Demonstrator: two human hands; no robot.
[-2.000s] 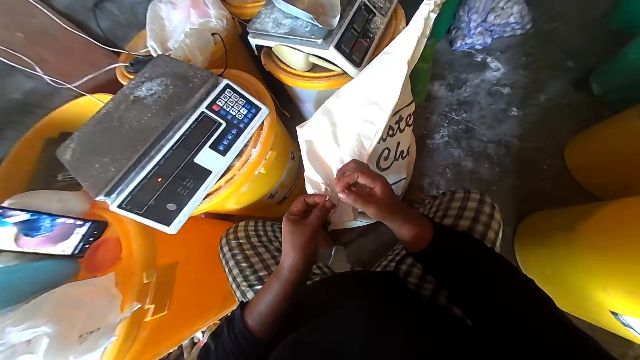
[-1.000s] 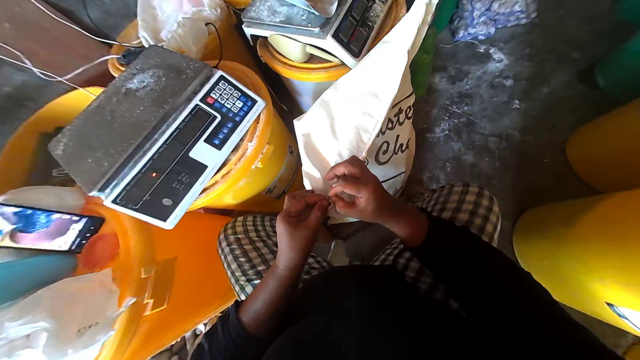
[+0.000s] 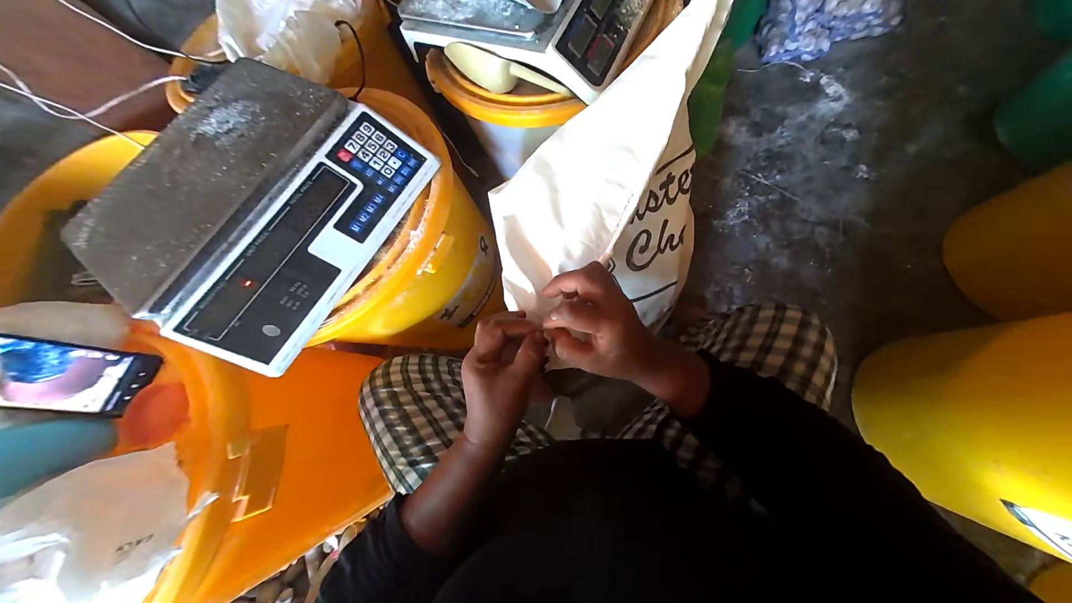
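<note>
My left hand [image 3: 500, 368] and my right hand [image 3: 599, 322] meet fingertip to fingertip at the lower edge of a white fabric bag [image 3: 569, 197], above my lap. The fingers of both are pinched together; something small and thin seems to be between them, too small to name. Dark printed lettering runs over the bag's right side. The bag stands upright just beyond my hands, and its top runs out of view. To the left, a digital weighing scale [image 3: 251, 218] with white powder on its plate rests on a yellow plastic bucket [image 3: 469, 260].
A second scale [image 3: 536, 38] and a cream scoop [image 3: 494, 71] sit on another bucket. At left are a phone [image 3: 71, 374], an orange tub [image 3: 310, 419] and a plastic bag [image 3: 92, 528]. Yellow drums [image 3: 971, 419] stand at right. A bag of small bluish-white packets [image 3: 825, 25] lies on the floor.
My hands stay close together with small finger movements. The right hand's fingers are bent a little differently than before. The bag and scales have not plainly moved.
</note>
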